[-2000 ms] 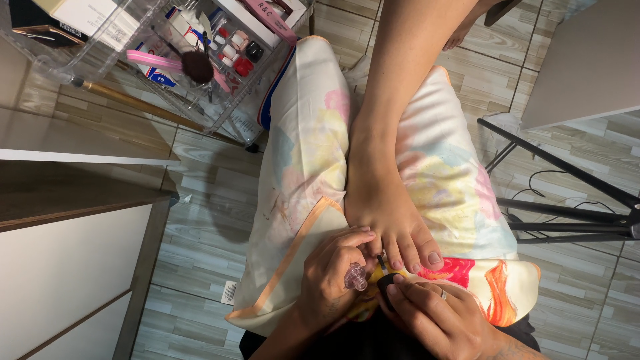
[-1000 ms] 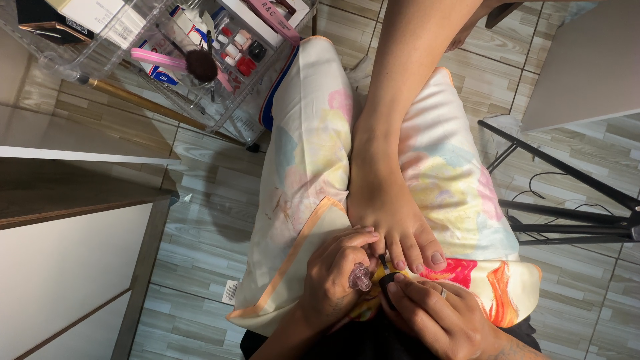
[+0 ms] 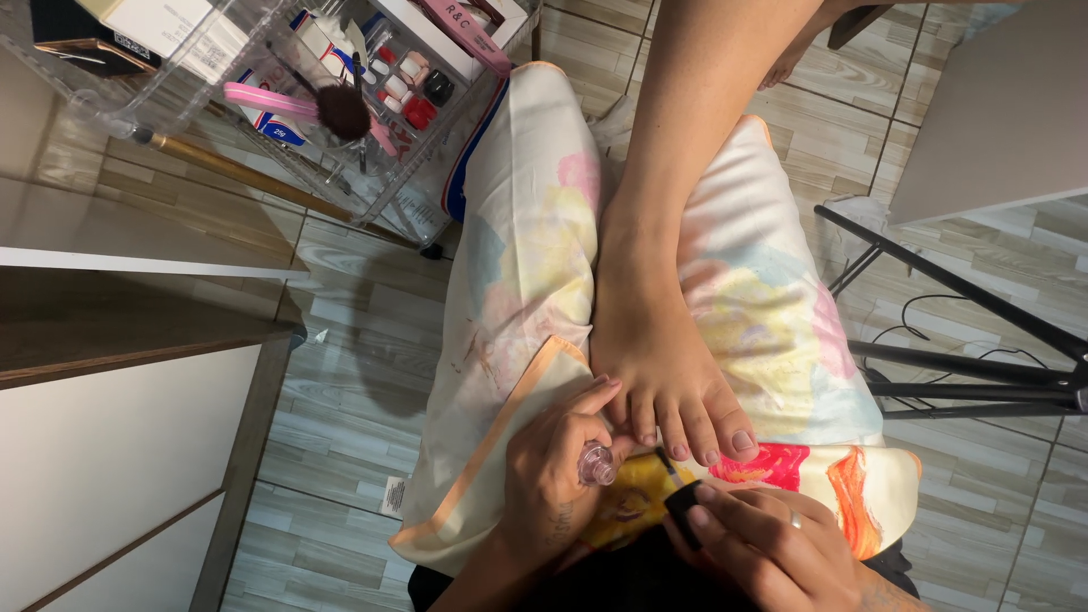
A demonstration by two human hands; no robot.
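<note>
Another person's bare foot [image 3: 671, 365] rests on the patterned cloth [image 3: 527, 280] over my lap, toes toward me. My left hand [image 3: 557, 459] holds an uncapped clear pinkish nail polish bottle [image 3: 597, 464] in its curled fingers, while its thumb and index finger are at the smallest toes. In my right hand [image 3: 756, 535], which wears a ring, is the black cap [image 3: 684, 512] of a nail polish brush. The dark brush tip [image 3: 663, 457] points up beside the smaller toes; whether it touches a nail I cannot tell. The big toenail [image 3: 742, 440] looks pale and glossy.
A clear plastic cart [image 3: 365, 200] at upper left holds nail polish bottles [image 3: 416, 110], a fluffy makeup brush [image 3: 342, 112], a pink nail file [image 3: 466, 36] and boxes. A white-fronted cabinet [image 3: 127, 459] stands at left. Black tripod legs [image 3: 960, 365] and a thin cable [image 3: 914, 314] lie at right.
</note>
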